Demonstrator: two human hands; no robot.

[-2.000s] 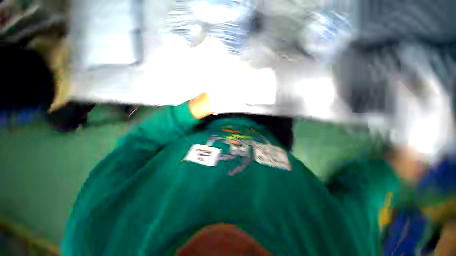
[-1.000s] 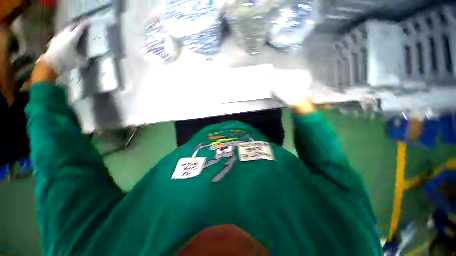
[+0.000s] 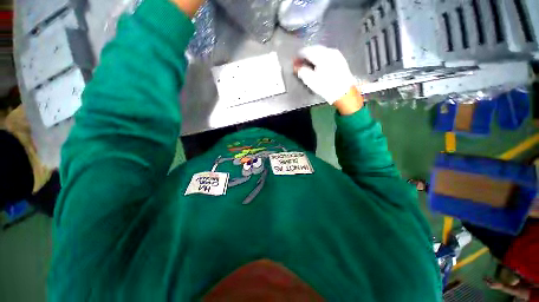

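Observation:
A pale flat sheet-metal panel [image 3: 249, 79] with small dark holes lies on the grey bench [image 3: 198, 112] in front of my body. My right hand [image 3: 326, 72], in a white glove with bare fingertips, is just right of the panel and not touching it. Its fingers are bent together; whether they hold something small cannot be seen. My left arm reaches up to the far side, and my left hand is cut off by the top edge; only the wrist [image 3: 188, 5] shows. Clear bags of shiny fasteners [image 3: 203, 32] lie beyond the panel.
Pale panels [image 3: 59, 97] lie in a column at the left. Grey slotted parts [image 3: 414, 35] are stacked at the right, with plastic wrap [image 3: 434, 91] under them at the bench edge. Blue bins [image 3: 481, 189] with cardboard stand on the green floor. A person's red clothing [image 3: 526, 253] shows lower right.
My left hand has moved from the left panels up past the far picture edge. My right hand has come off the middle panel and moved up and left. The view has shifted.

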